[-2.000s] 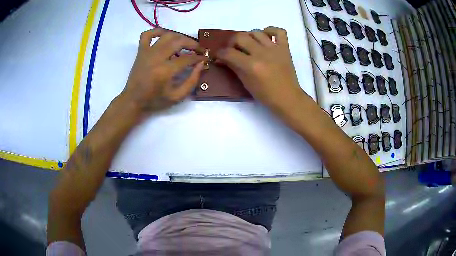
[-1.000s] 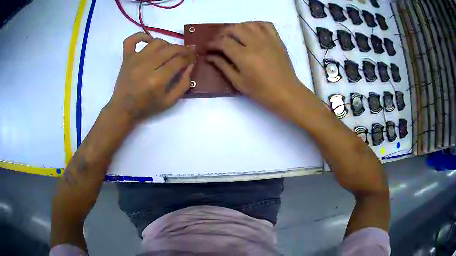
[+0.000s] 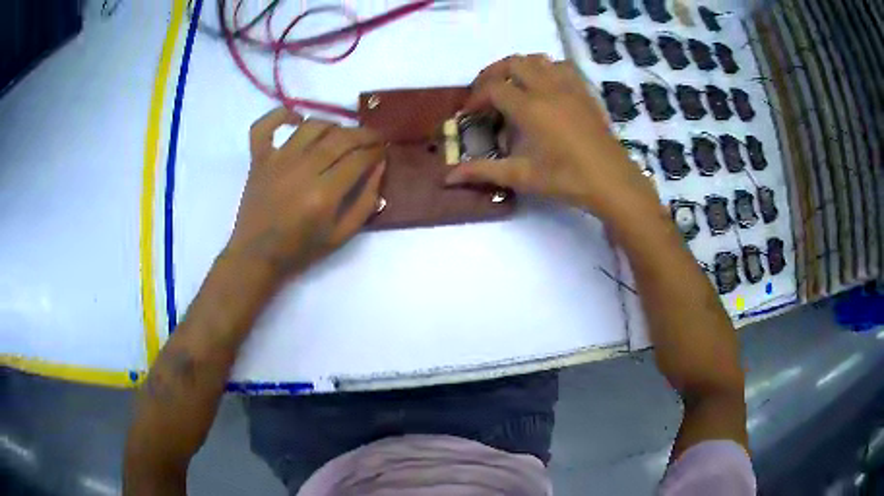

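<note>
The reddish-brown test fixture (image 3: pixel 412 199) lies flat on the white bench, with screws at its corners and a pale nest near its right side. A dark rounded speaker unit (image 3: pixel 479 141) with a silvery face sits at the nest. My right hand (image 3: pixel 548 131) arches over the fixture's right side, thumb and fingers around the unit; whether it grips the unit is unclear. My left hand (image 3: pixel 315 184) is at the fixture's left edge, fingertips together over the lead end. What lies under those fingertips is hidden.
Red test leads (image 3: pixel 320 41) loop behind the fixture. At right, a white foam tray (image 3: pixel 640 315) holds rows of dark units, beside a tall layered tray stack (image 3: pixel 824 145). Yellow tape (image 3: pixel 152 194) and blue tape (image 3: pixel 170 194) run along the bench's left.
My right hand has moved right and opened around the nest, so the unit and pale nest now show. My left hand stays at the lead end. The fixture and bench appear lower in view.
</note>
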